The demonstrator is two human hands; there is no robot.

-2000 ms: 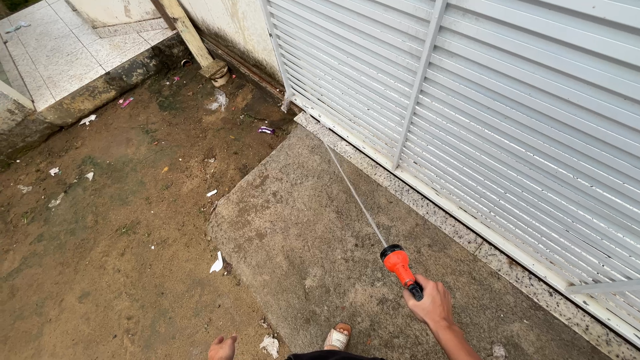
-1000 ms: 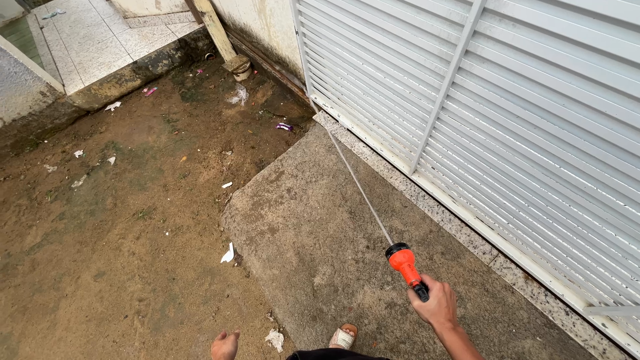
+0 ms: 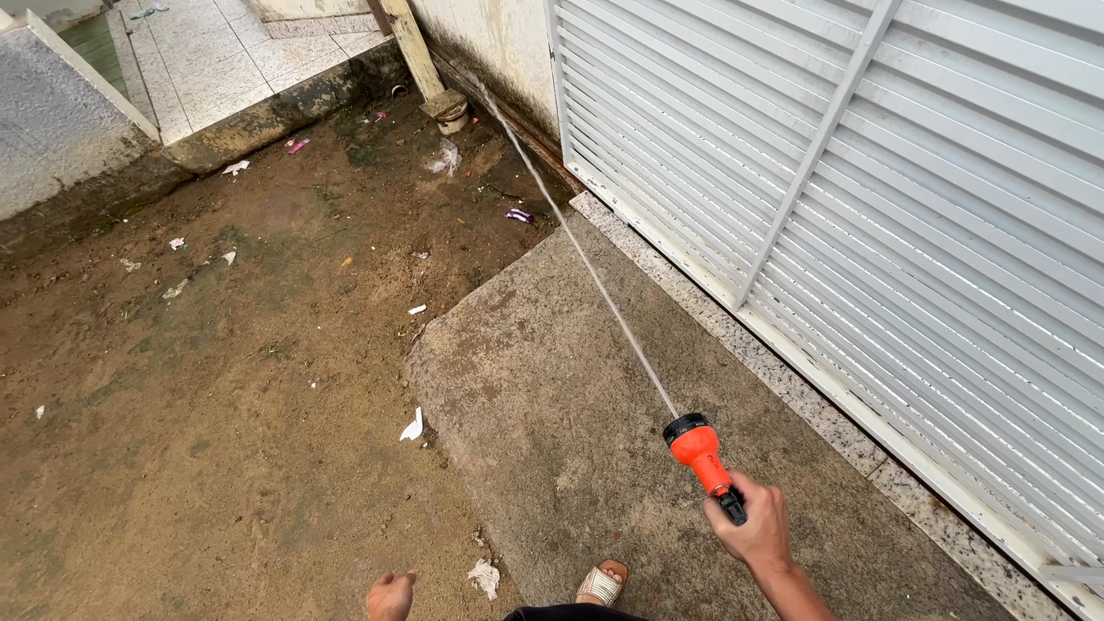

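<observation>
My right hand (image 3: 752, 522) grips an orange and black hose spray nozzle (image 3: 700, 453) at the lower right, over the concrete slab (image 3: 552, 388). A thin, straight water jet (image 3: 595, 274) leaves its black head and runs up and left, past the slab's far corner toward the foot of the stained wall (image 3: 500, 43). At the bottom edge, over the dirt, my left hand (image 3: 391, 595) shows only in part; nothing is seen in it, and most of its fingers are hidden. No hose can be made out behind the nozzle.
A white louvred metal gate (image 3: 828, 155) stands on a granite sill (image 3: 802, 388) at the right. A wooden post (image 3: 418, 56) leans by the wall. Scraps of litter (image 3: 414, 425) dot the dirt ground (image 3: 216, 414). A sandalled foot (image 3: 604, 582) rests on the slab. Raised tiled paving (image 3: 203, 56) lies upper left.
The water jet, which ended near the gate's bottom corner, now reaches farther, along the wall's foot near the post. My right hand has kept its hold on the nozzle.
</observation>
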